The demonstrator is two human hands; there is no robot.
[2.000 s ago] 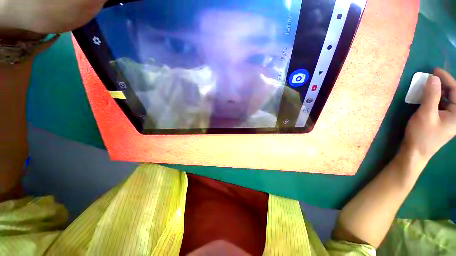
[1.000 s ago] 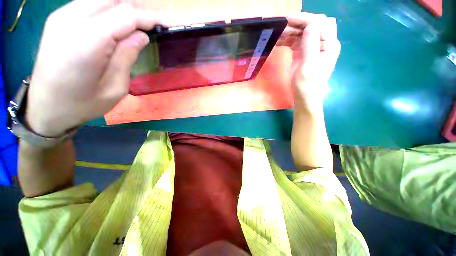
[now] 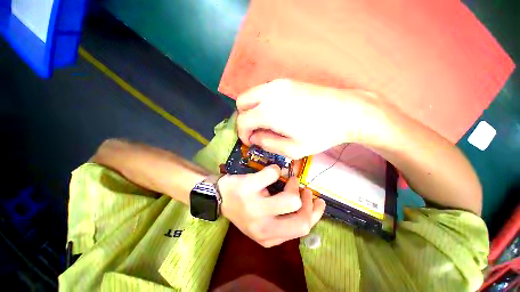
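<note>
The tablet (image 3: 356, 177) is close to my chest, open back up, tilted, off the foam pad. Its pale battery area and yellow strips show on the right, its dark circuit board on the left. My left hand (image 3: 271, 205), with a watch on the wrist, grips the near edge, thumb and fingertips on the board end. My right hand (image 3: 291, 117) reaches across from the right and curls over the far side of the board end. Its fingertips are mostly hidden. A gold-orange flex part (image 3: 254, 160) shows between the hands. Any small part pinched there cannot be made out.
The orange-red foam pad (image 3: 365, 51) lies on the green bench beyond the tablet. A small white square (image 3: 482, 135) lies on the bench to its right. A blue tray or bin (image 3: 65, 43) is at the upper left. A yellow line (image 3: 142, 97) crosses the dark floor.
The tablet has turned from screen side to open back and come off the pad toward my chest. My hands have moved together over its board end. The view has turned.
</note>
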